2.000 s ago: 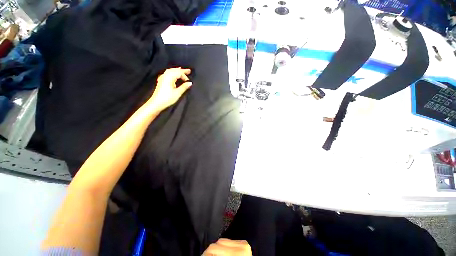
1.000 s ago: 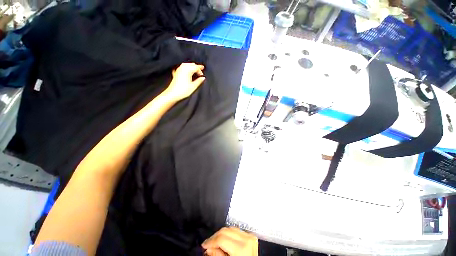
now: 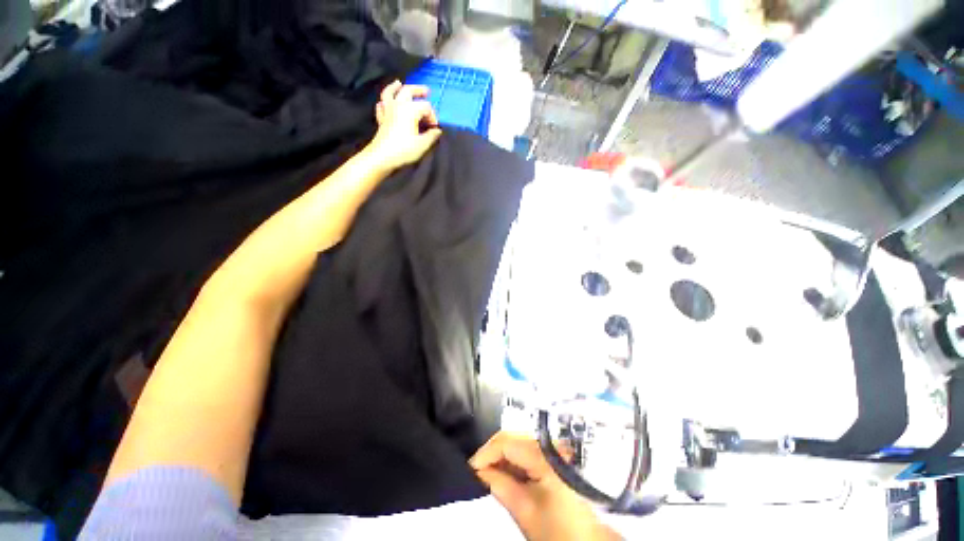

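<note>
A large black garment (image 3: 349, 423) lies left of the white sewing machine (image 3: 655, 370) and spreads to the left edge of the view. My left hand (image 3: 407, 125) is at its far edge, beside the blue crate, with curled fingers gripping the cloth; folds run from the hand. My right hand (image 3: 529, 481) pinches the garment's near right corner, beside the machine's needle end. A thin dark loop on the machine partly crosses in front of this hand. The needle and presser foot cannot be made out.
A blue crate (image 3: 460, 97) stands behind the garment's far edge. Black fabric strips (image 3: 879, 370) drape over the machine at right. Blue baskets (image 3: 846, 111) and a pale blurred bar are at the upper right. A brownish patch shows by my left forearm.
The view has shifted, so the machine head's top sits lower and nearer. My left hand has moved to the cloth's far edge. My right hand has come up beside the needle end with the cloth corner.
</note>
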